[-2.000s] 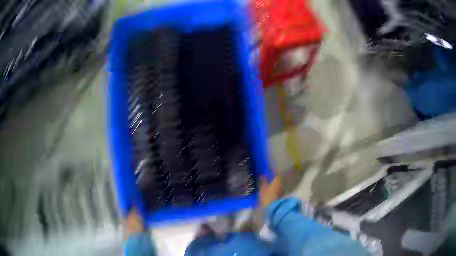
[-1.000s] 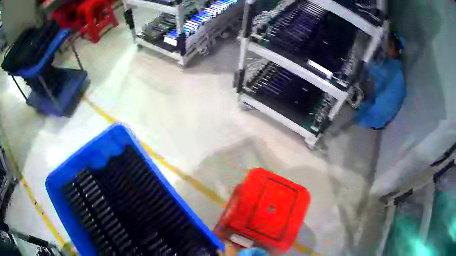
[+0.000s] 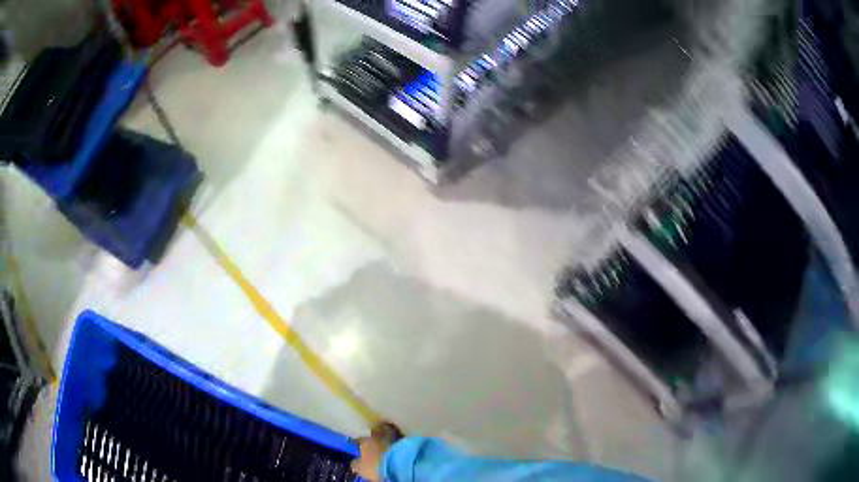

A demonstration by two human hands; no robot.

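A blue bin [image 3: 235,400] is at the bottom left, cut off by the lower edge. It holds rows of dark, thin-edged phones [image 3: 188,424], packed on edge, with silvery glints at the left. My right hand [image 3: 373,456], bare with a light-blue sleeve, grips the bin's right end at its rim; its fingers are partly hidden and blurred. My left hand is out of the picture.
White-framed racks with phones stand at the top centre [image 3: 386,127] and, blurred, at the right [image 3: 678,282]. A blue trolley [image 3: 132,198] carrying dark items is at upper left. Red stools [image 3: 212,28] stand behind it. A yellow line [image 3: 259,301] crosses the pale floor.
The blue bin has moved lower and left in view, with my right hand at its end. The near red stool has left the picture. The right-hand rack appears closer and lower.
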